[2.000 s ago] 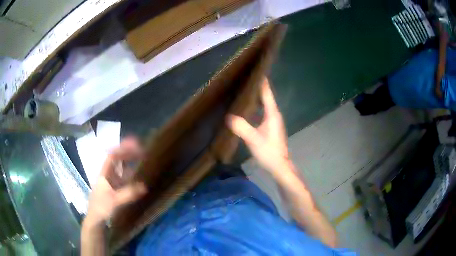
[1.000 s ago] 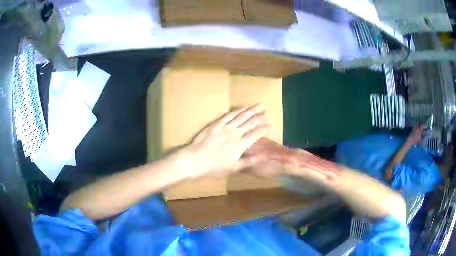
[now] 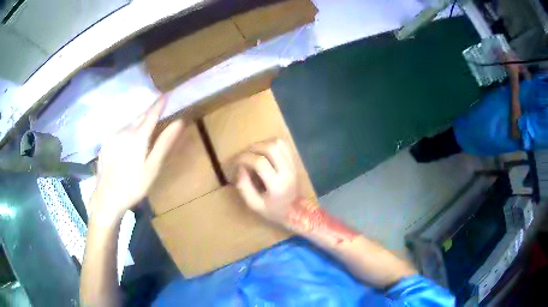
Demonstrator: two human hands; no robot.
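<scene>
A brown cardboard carton (image 3: 225,225) lies on the dark green bench in front of me. Its near flap is folded down over the side flaps, with a dark gap between the side flaps. Its far flap stands up at the back. My left hand (image 3: 129,162) is blurred, fingers spread, over the carton's far left side; whether it touches is unclear. My right hand (image 3: 264,177) rests on the carton's middle with fingers curled; I see nothing held in it.
Flat cartons (image 3: 231,42) lie on the white ledge behind. Label sheets (image 3: 63,219) and white paper are at left. The green bench (image 3: 372,96) extends right. A person in blue (image 3: 490,123) is at right, near small white boxes (image 3: 485,60). A dark container (image 3: 474,222) is lower right.
The near flap has folded over the side flaps. My left hand has moved from the carton's middle to its far left, and my right hand has curled. The view has tilted.
</scene>
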